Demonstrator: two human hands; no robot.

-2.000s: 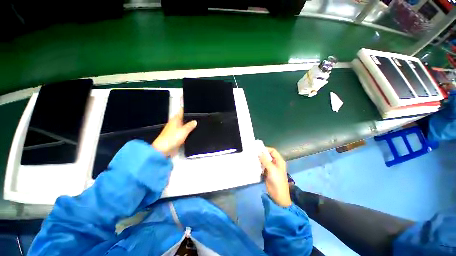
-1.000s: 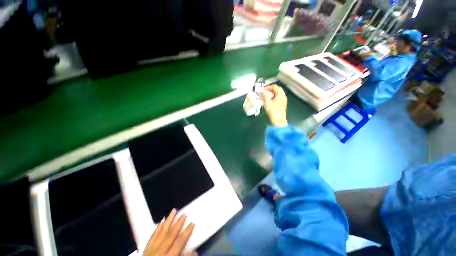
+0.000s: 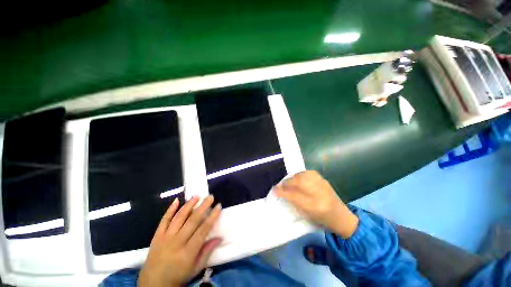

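Note:
Three flat glossy black panels lie in a white foam tray (image 3: 252,227) in front of me. My right hand (image 3: 314,199) holds a small white wipe (image 3: 274,196) against the near right corner of the right panel (image 3: 241,146). The fingers hide most of the wipe. My left hand (image 3: 182,241) rests palm down with fingers spread, on the tray's front edge between the right panel and the middle panel (image 3: 134,174). It holds nothing that shows. The left panel (image 3: 33,168) sticks out over the tray's back edge.
A whitish bottle with a shiny top (image 3: 384,81) and a loose white scrap (image 3: 406,110) stand and lie on the dark green bench. A stack of foam trays with panels (image 3: 448,84) is at the far right, beside a blue stool (image 3: 465,152). A pale rail (image 3: 235,77) runs behind the tray.
My right hand has moved from the bottle back to the right panel's near corner, with the wipe. My left hand still rests on the tray's front. The view has turned back down to the tray.

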